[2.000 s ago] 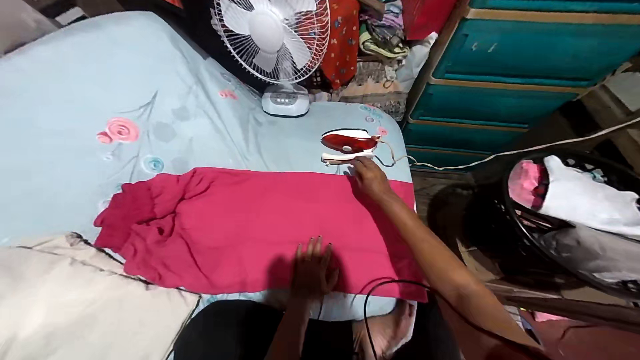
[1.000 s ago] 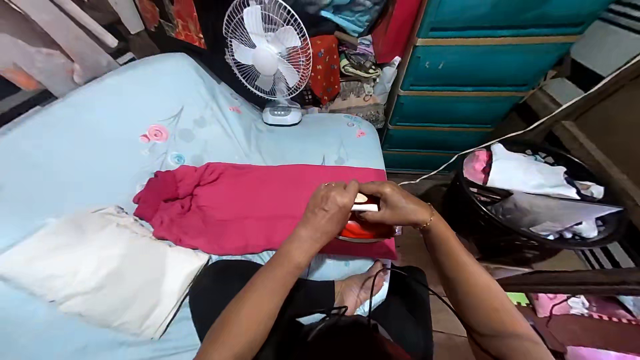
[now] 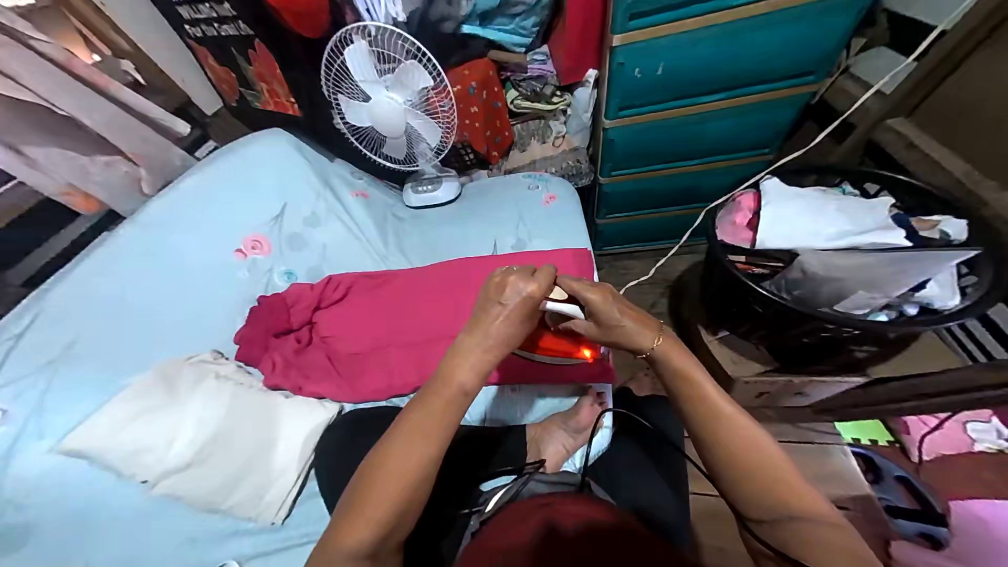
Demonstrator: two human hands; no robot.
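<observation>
A red and white electric iron rests on the right end of a crimson garment, its small light glowing. My left hand is closed over the left side of the iron's white handle. My right hand, with a bracelet at the wrist, grips the handle from the right. The fingers of both hands meet at the top and hide part of it. The garment lies lengthwise on a light blue flowered bedsheet, bunched at its left end. A folded cream cloth lies on the sheet at lower left.
A white electric fan stands at the bed's far edge. Teal drawers rise behind it to the right. A black basket of clothes stands at right, with a white cord running past. My bare foot is near the garment's front edge.
Two seconds ago my left hand lay on the garment and my right was at the iron near its far edge. Both hands now hold the iron, which sits on the cloth. The view has shifted.
</observation>
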